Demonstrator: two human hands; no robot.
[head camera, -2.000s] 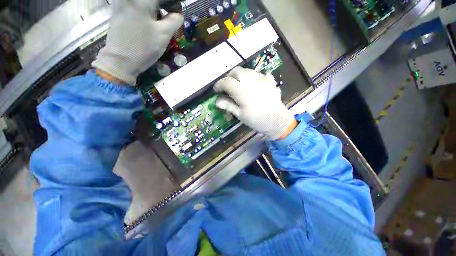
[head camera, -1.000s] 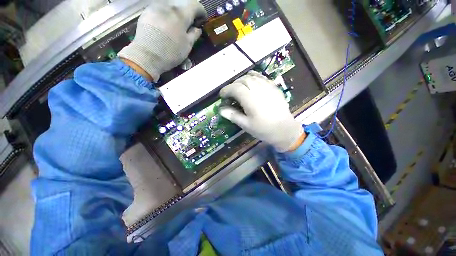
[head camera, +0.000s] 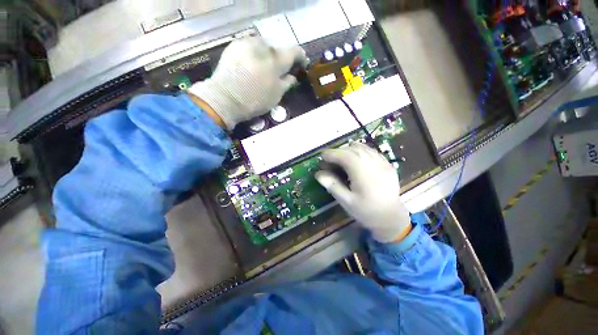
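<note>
A green circuit board (head camera: 298, 190) lies in a dark carrier (head camera: 419, 147), crossed by a white-silver heatsink bar (head camera: 301, 134) with a short black wire over it. My left hand (head camera: 252, 82), in a white knit glove, is over the board's far left part; its fingertips reach beside the brown transformer (head camera: 328, 80), and what they touch is hidden. My right hand (head camera: 367, 186), also gloved, is over the near side of the board below the bar, with thumb and fingers curled; whether it holds a part cannot be seen. A yellow part (head camera: 352, 81) stands beside the transformer.
The carrier sits on a conveyor with silver rails (head camera: 328, 243). Another board (head camera: 534, 49) lies at the upper right. A thin blue coiled cord (head camera: 473, 131) hangs at the right. A white box marked AGV (head camera: 577, 154) stands at the right edge.
The board appears lower and further right in the view. My left hand has shifted right along the board's far side, towards the transformer. My right hand remains over the near part.
</note>
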